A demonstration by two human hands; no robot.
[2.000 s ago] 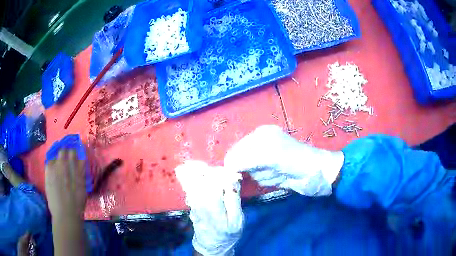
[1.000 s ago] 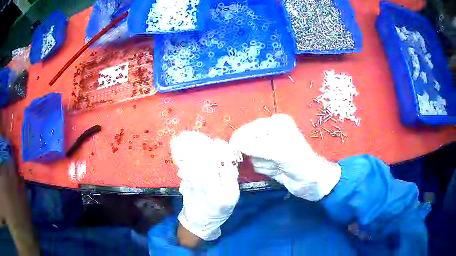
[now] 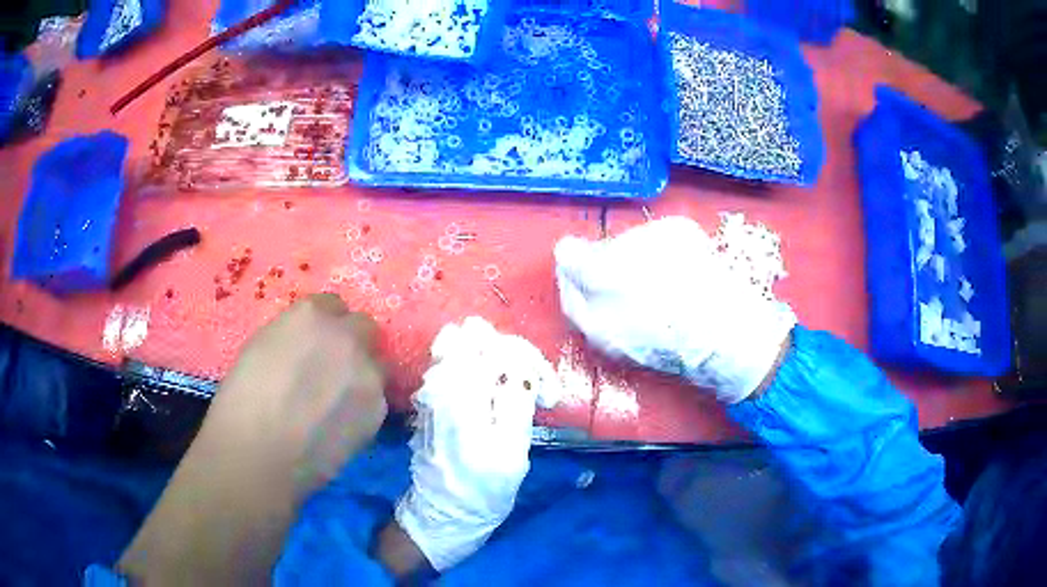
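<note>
My left hand (image 3: 473,430), white-gloved, is at the bench's front edge, fingers curled. Small red-brown dots and whitish bits show at its fingertips; I cannot tell exactly what it holds. My right hand (image 3: 672,300), white-gloved, is over the bench to the right, just left of the white parts pile (image 3: 752,255), and partly covers that area. Its fingers point left and its fingertips are not clear. Clear rings (image 3: 427,273) and small red rings (image 3: 238,275) lie loose beyond and to the left of my left hand.
A bare hand of another person (image 3: 304,384) reaches in beside my left hand. Wide blue tray (image 3: 505,184), pin bin (image 3: 735,109), long blue bin (image 3: 875,229) and left blue bin (image 3: 71,212) stand around. A black strip (image 3: 157,255) and red rod (image 3: 195,61) lie left.
My right hand has moved away from my left hand, toward the white pile. The other person's bare hand has come in at my left. The view has shifted, so the long blue bin shows more fully.
</note>
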